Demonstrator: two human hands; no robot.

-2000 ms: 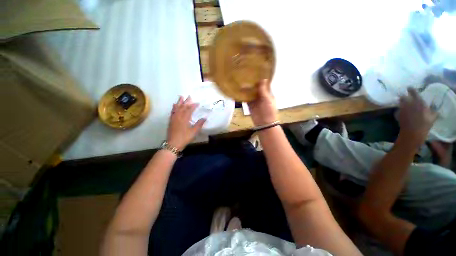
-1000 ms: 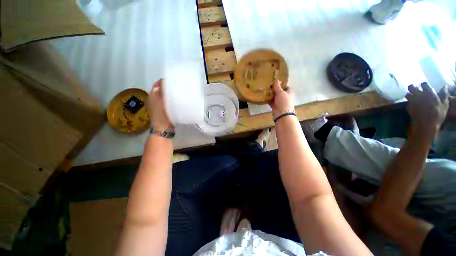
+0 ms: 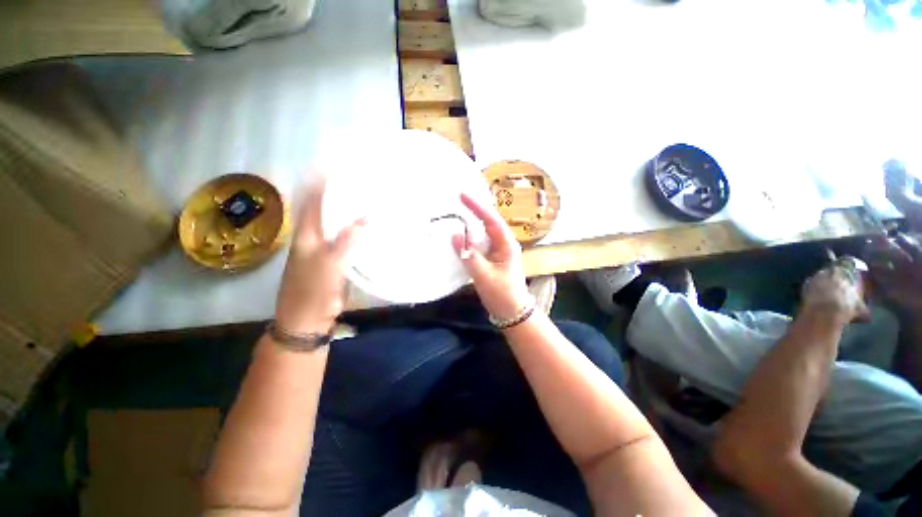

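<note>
A large white round part (image 3: 399, 227) is held between both hands above the front edge of the table. My left hand (image 3: 324, 247) grips its left side, with fingers blurred. My right hand (image 3: 492, 261) holds its right side, fingers beside a dark curved mark on it. A tan-orange base (image 3: 528, 202) lies on the white sheet just right of the white part, which overlaps it in view. Another tan-orange base (image 3: 231, 242), open side up with a black square piece inside, lies at the left.
A dark base (image 3: 687, 183) and a white part (image 3: 774, 207) lie to the right, near another person's hands (image 3: 835, 290). A brown carton (image 3: 76, 232) stands at the left. Wooden pallet slats (image 3: 432, 81) show between the sheets. Greyish bundles are at the top edge.
The tan-orange base has left my right hand and lies on the sheet. My right hand has moved left onto the white part. Greyish bundles have appeared at the top left and top middle.
</note>
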